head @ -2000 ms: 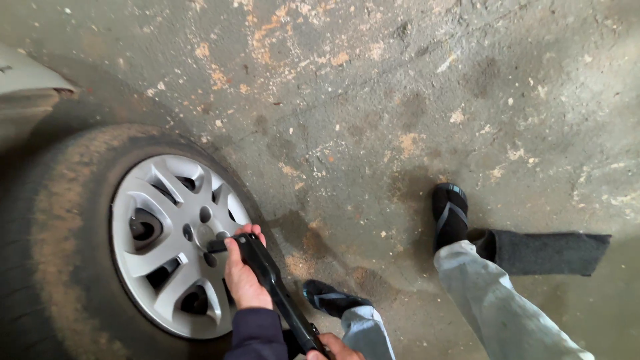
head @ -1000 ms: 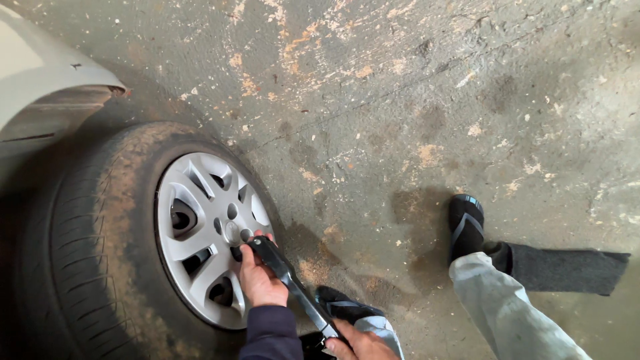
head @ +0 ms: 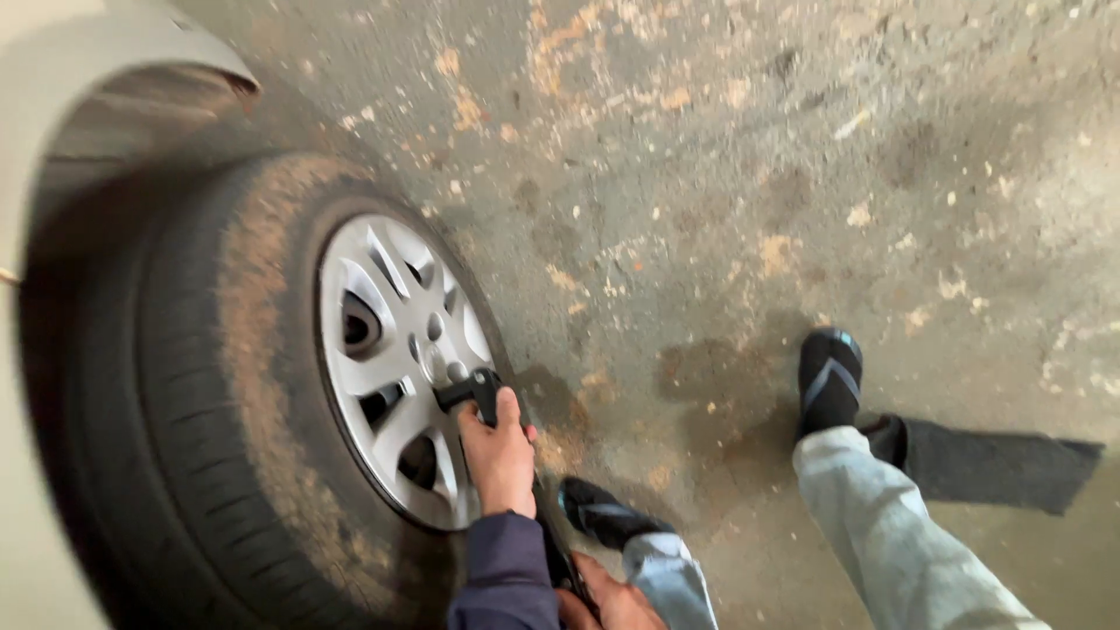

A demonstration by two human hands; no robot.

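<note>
My left hand (head: 500, 459) grips the head end of a long black wrench (head: 486, 385), probably a torque wrench, whose socket end meets the hub area of a silver wheel cover (head: 359, 381). Lower down, at the bottom edge, my right hand (head: 612, 602) is closed around the wrench's handle. The wheel cover sits in a black tire (head: 188, 350) with brown dirt on its sidewall. Whether the socket is seated on a nut is hidden by the wrench head and my fingers.
A pale car fender (head: 96, 35) arches over the tire at the left. My feet in black footwear (head: 829, 376) stand on the stained concrete floor (head: 665, 262). A dark grey cloth or mat (head: 997, 464) lies by the foot at the right.
The view has shifted, bringing more of the fender and tire into sight. Both hands keep hold of the wrench, and its head stays by the lower part of the hub.
</note>
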